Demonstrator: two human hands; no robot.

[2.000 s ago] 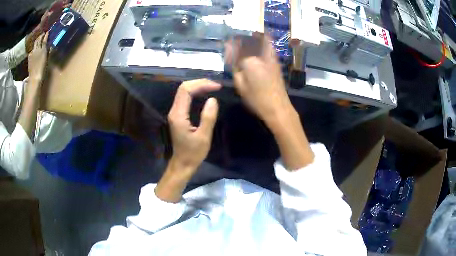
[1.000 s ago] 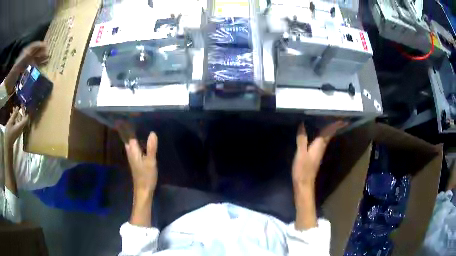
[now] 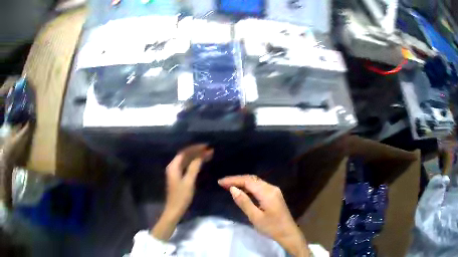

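The silver machine deck (image 3: 296, 116) lies in front of me, blurred. Navy film-wrapped boxes (image 3: 216, 73) sit in a row in its central feed channel, with shiny glare on the film. My left hand (image 3: 185, 175) is below the deck's front edge, left of centre, fingers curved with a gap to the thumb, holding nothing. My right hand (image 3: 258, 201) is lower and to its right, bare, fingers bent towards the left hand and holding nothing visible. The hands do not touch each other or the boxes.
An open brown carton (image 3: 404, 201) with shiny navy packs stands at the lower right. A tall brown carton (image 3: 47, 100) stands at the left, beside another person's hand with a navy box (image 3: 19, 103). A blue display shows behind the channel. A red cable (image 3: 384, 69) is at the right.
Both hands have moved inward from wide apart under the deck edge. The view has shifted, so the machine sits further left and lower and the blue display shows at the top.
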